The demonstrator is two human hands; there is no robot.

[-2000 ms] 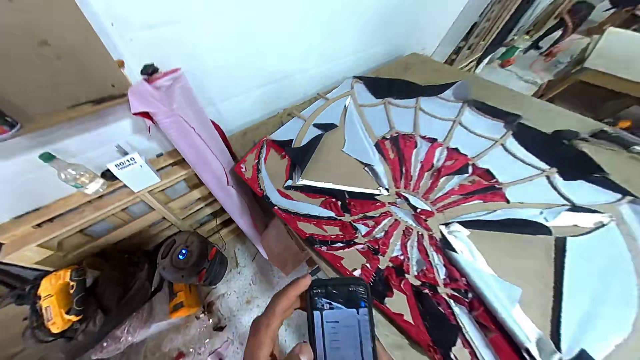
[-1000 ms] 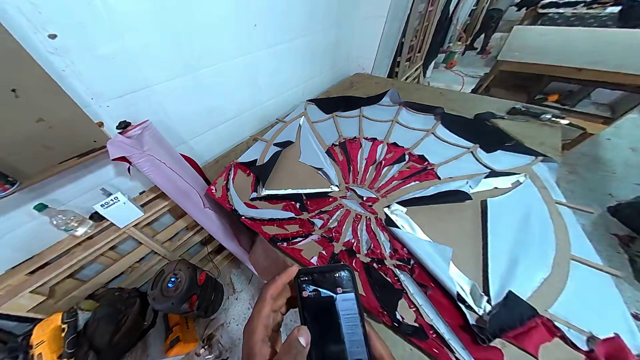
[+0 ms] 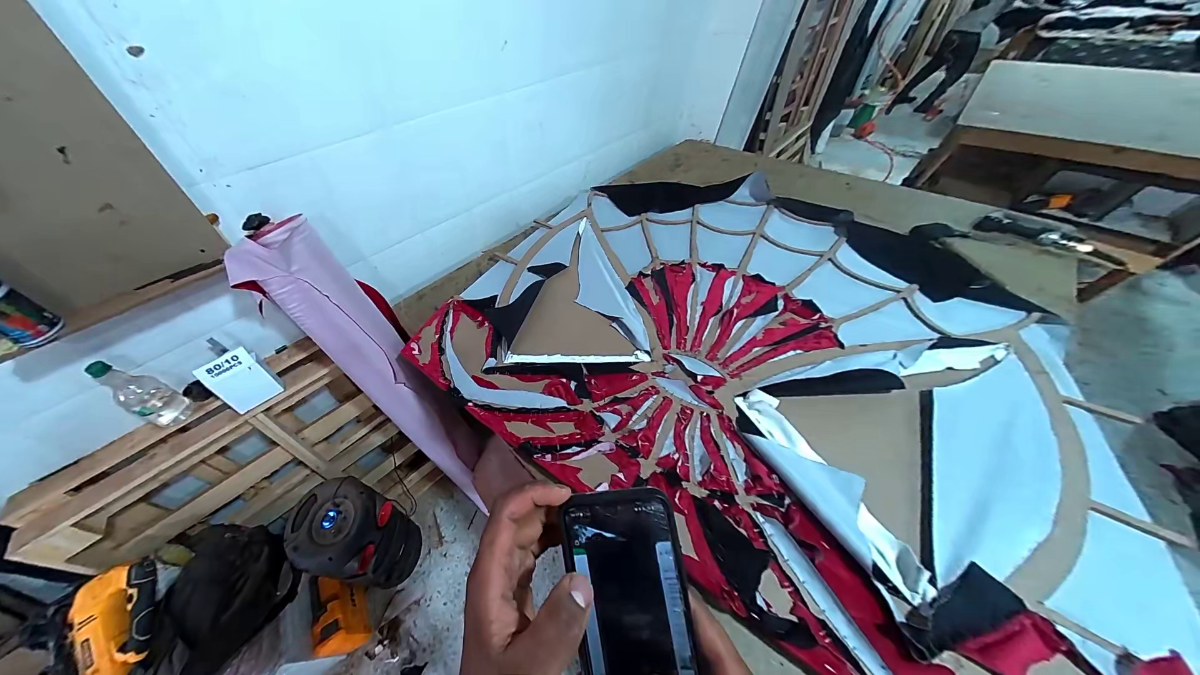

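Observation:
My left hand [image 3: 525, 591] holds a black smartphone [image 3: 630, 586] upright at the bottom centre, its thumb over the screen's left edge. Behind the phone's right edge shows part of my right hand [image 3: 717, 637], its fingers against the case; most of it is hidden. Beyond the phone, a large fan-shaped panel [image 3: 998, 450] lies on a wooden table [image 3: 675, 164]. It carries white, red and black fabric pieces between tan web-like strips. A folded white strip [image 3: 816, 478] is partly peeled up on it.
A pink fabric roll [image 3: 352, 328] leans by the white wall. Left are a plastic bottle [image 3: 150, 398], a white card [image 3: 237, 379] and a wooden pallet frame [image 3: 216, 459]. A round black speaker-like device [image 3: 352, 532] and yellow power tools [image 3: 112, 614] sit below. A person [image 3: 952, 61] stands far back.
The view has turned, showing more of the panel's lower right edge and the room behind. Both hands stay at the phone, and the left thumb has moved over its screen edge.

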